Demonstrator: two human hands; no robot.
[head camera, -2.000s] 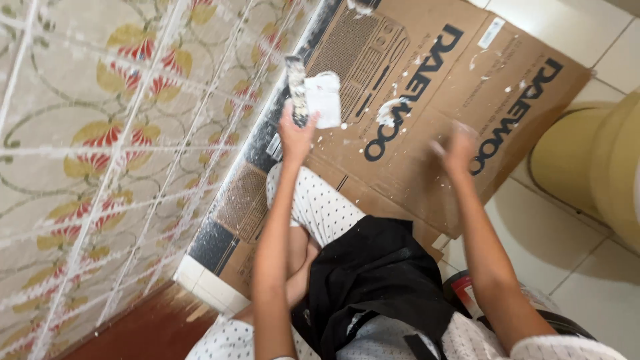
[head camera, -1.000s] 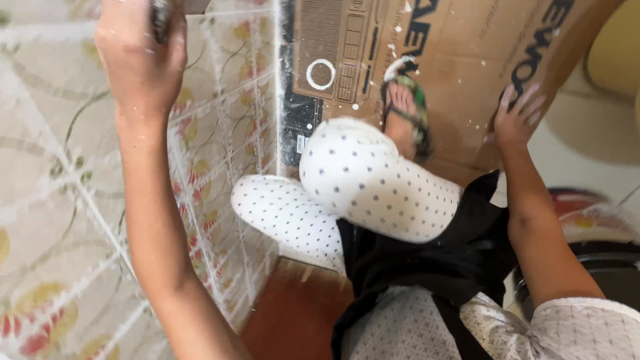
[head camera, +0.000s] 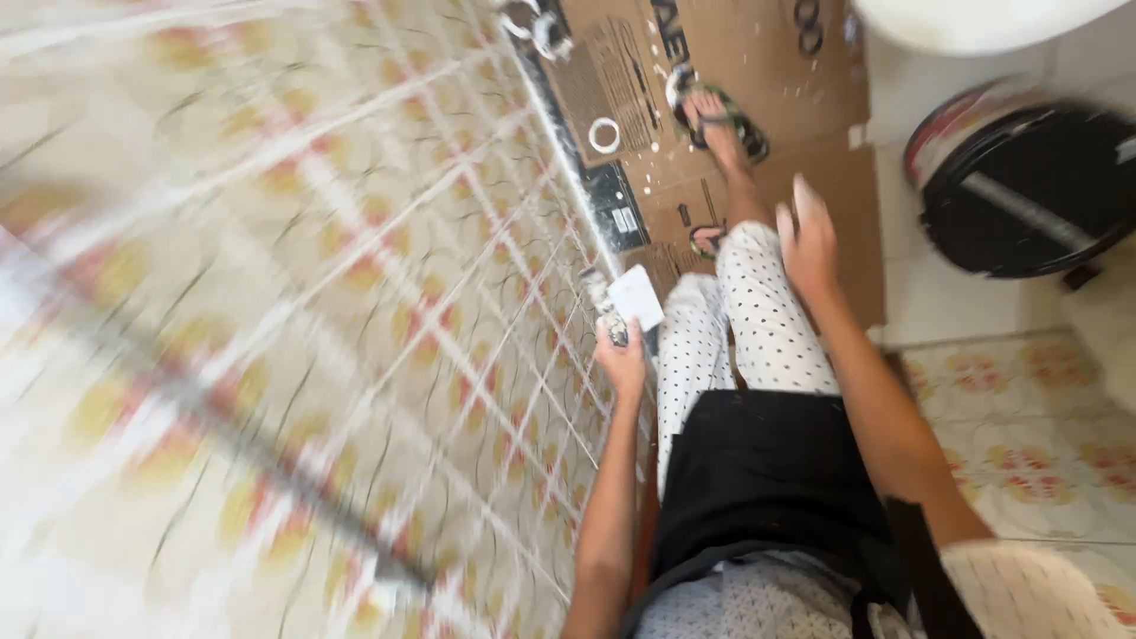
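Observation:
Near the foot of the tiled wall (head camera: 426, 328), my left hand (head camera: 620, 355) holds a narrow dark tool (head camera: 603, 306) crusted with white compound, probably a scraper, together with a flat white square piece (head camera: 636, 296). What kind of piece it is I cannot tell. Over my right knee is my right hand (head camera: 809, 240), blurred, with its fingers apart and nothing in them. White smears run along the grout lines of the wall's flowered tiles.
Flattened cardboard (head camera: 763, 53) with white splatters covers the floor under my sandalled feet. A bucket with a black lid (head camera: 1034, 191) stands at the right, below a pale rounded object (head camera: 985, 18). A blurred grey strip (head camera: 293, 479) crosses the wall at lower left.
My left hand, raised against the wall one second ago, is now lower, beside my left leg. My right hand has come off the cardboard. The view has shifted strongly, showing more wall.

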